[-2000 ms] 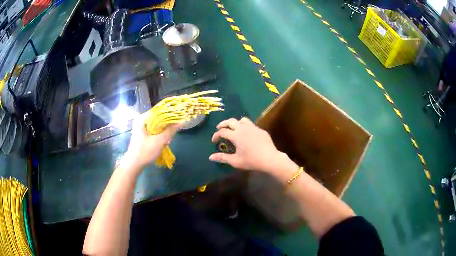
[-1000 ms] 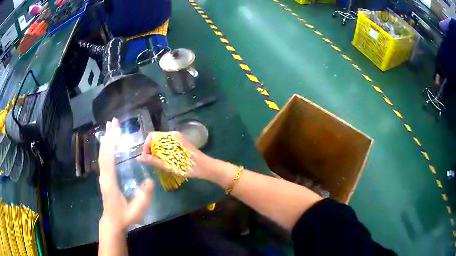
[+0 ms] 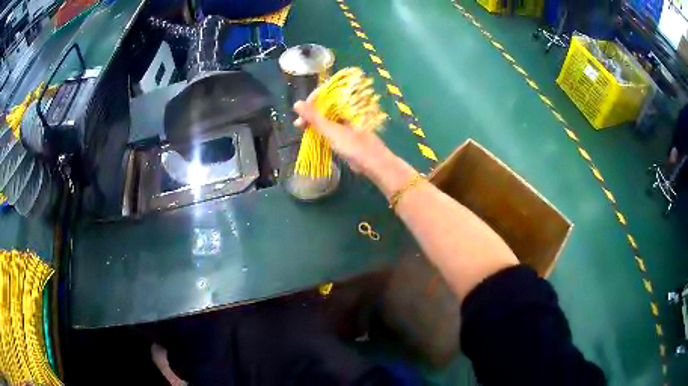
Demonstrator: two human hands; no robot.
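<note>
My right hand (image 3: 339, 136) is closed round a bundle of yellow lead wires (image 3: 348, 94). The bundle stands nearly upright with its top fanned out. Its lower ends are over the small round metal dish (image 3: 313, 188); whether they touch its bottom is hard to tell. A sliver of my left hand or wrist (image 3: 167, 366) shows low at the bottom edge, mostly hidden, its fingers unclear. A twisted rubber band (image 3: 369, 231) lies on the bench right of the dish. The solder pot (image 3: 200, 162) shines to the left.
A lidded metal cup (image 3: 306, 60) stands behind the dish. A grey ribbed duct and dark hood (image 3: 219, 102) are behind the pot. A fan (image 3: 26, 162) and stacked yellow wires (image 3: 23, 317) are at left. An open cardboard box (image 3: 520, 203) is on the floor at right.
The bundle went from my left hand to my right, then over the dish with its fanned end up. My left hand has dropped to the bottom edge. The rubber band now shows on the bench.
</note>
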